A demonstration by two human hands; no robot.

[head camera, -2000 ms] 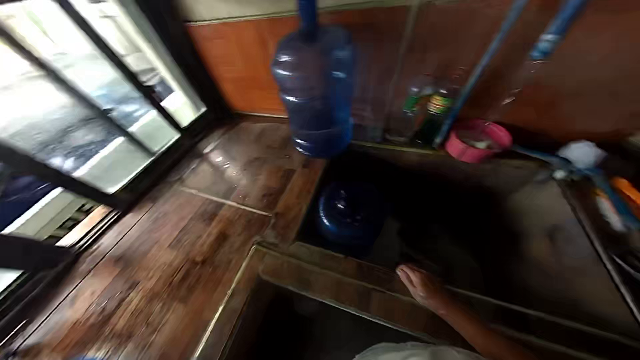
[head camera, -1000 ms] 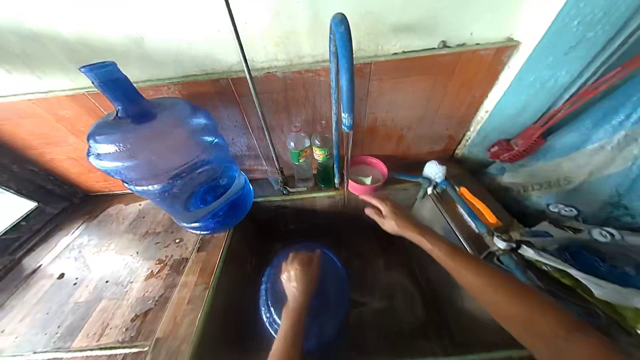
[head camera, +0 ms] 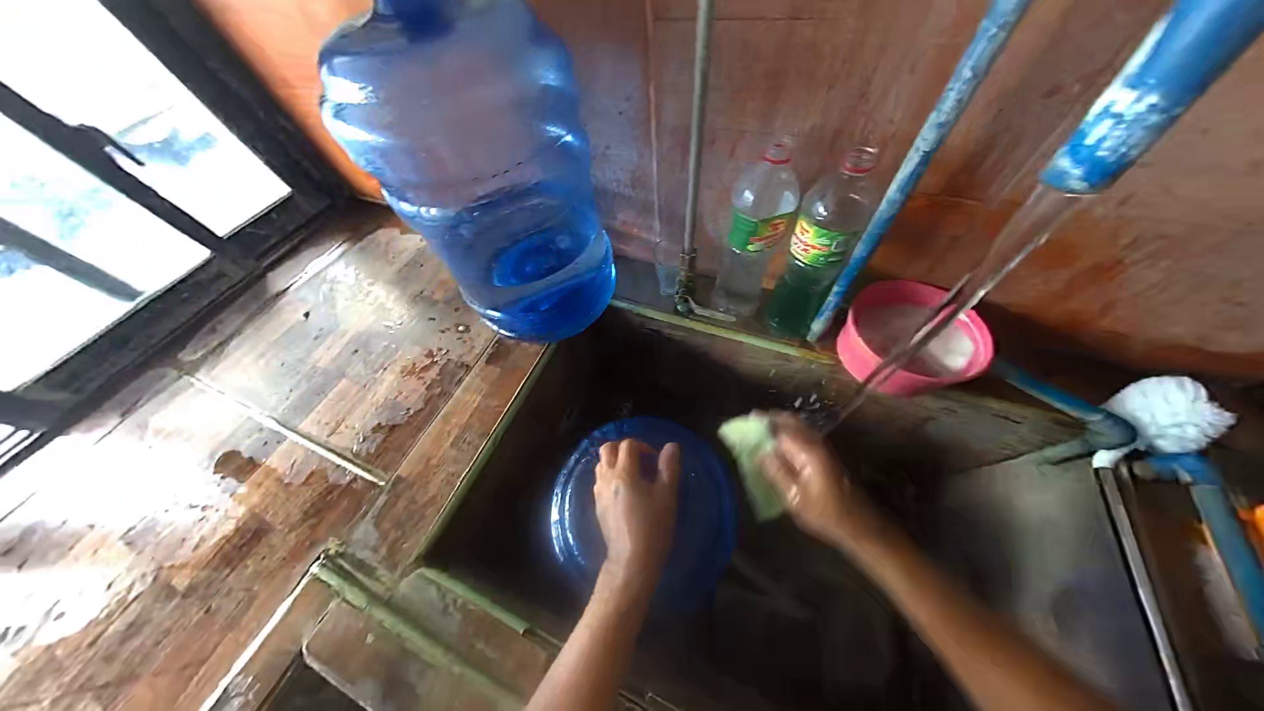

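Observation:
Down in the dark sink basin stands a blue plastic water jug, seen from above. My left hand lies on its top, fingers curled at the middle; whether they grip the neck is hidden. To the right of the jug, my right hand holds a pale green sponge or cloth, somewhat blurred. Water runs from a blue pipe spout and falls past the pink tub behind my right hand. A second large blue water jug stands on the counter at the back left.
Two plastic bottles, one holding clear liquid and one green liquid, stand at the wall beside a thin metal pipe. A white scrubbing brush lies at the right. The tiled counter is wet; a barred window borders it.
My right hand has moved from the pink tub to beside the jug in the sink and now holds the green sponge or cloth. My left hand remains on the jug. The view has turned and come closer.

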